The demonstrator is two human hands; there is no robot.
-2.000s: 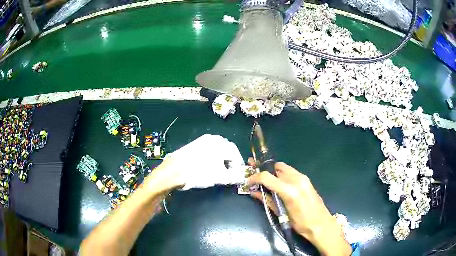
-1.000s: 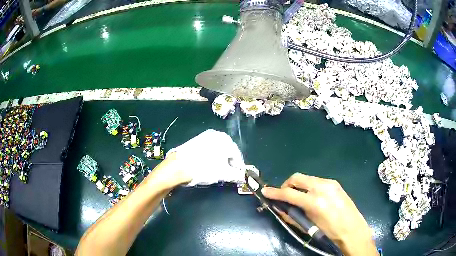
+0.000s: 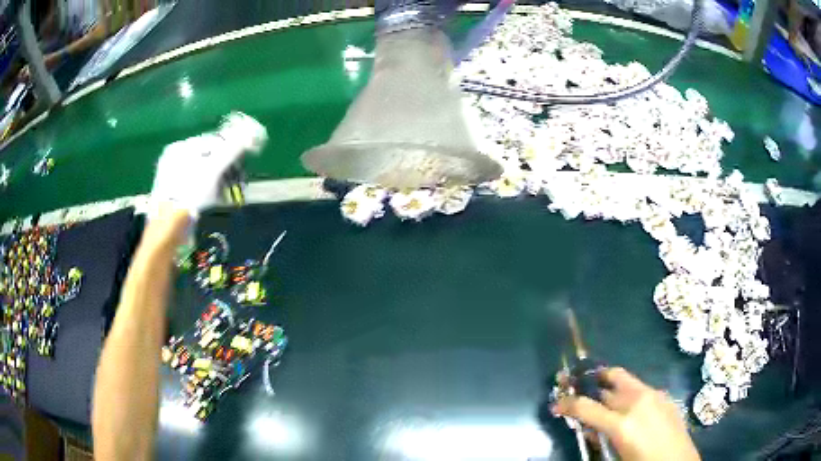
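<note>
My left hand [image 3: 193, 176], in a white glove, is raised at the left over the pale strip and belt edge. It is blurred. A small dark and yellow part [image 3: 235, 187], seemingly a circuit board, shows under its fingers; the rest of it is hidden. My bare right hand [image 3: 635, 416] is low at the right, shut around the soldering iron [image 3: 587, 376], its tip pointing up. Thin pale lines trail below the grip. Loose circuit boards [image 3: 216, 351] lie on the dark green bench top beside my left forearm.
A translucent fume hood [image 3: 401, 117] hangs at upper centre, with a few white housings [image 3: 412, 203] below its rim. More white housings [image 3: 711, 297] are heaped at the right and on the belt. A black sheet [image 3: 85, 315] with many boards lies left. A metal conduit [image 3: 621, 93] curves behind the hood.
My left hand has moved up and left from the centre to the belt edge. My right hand and the iron have moved right, and the iron now points up. The whole view has shifted somewhat.
</note>
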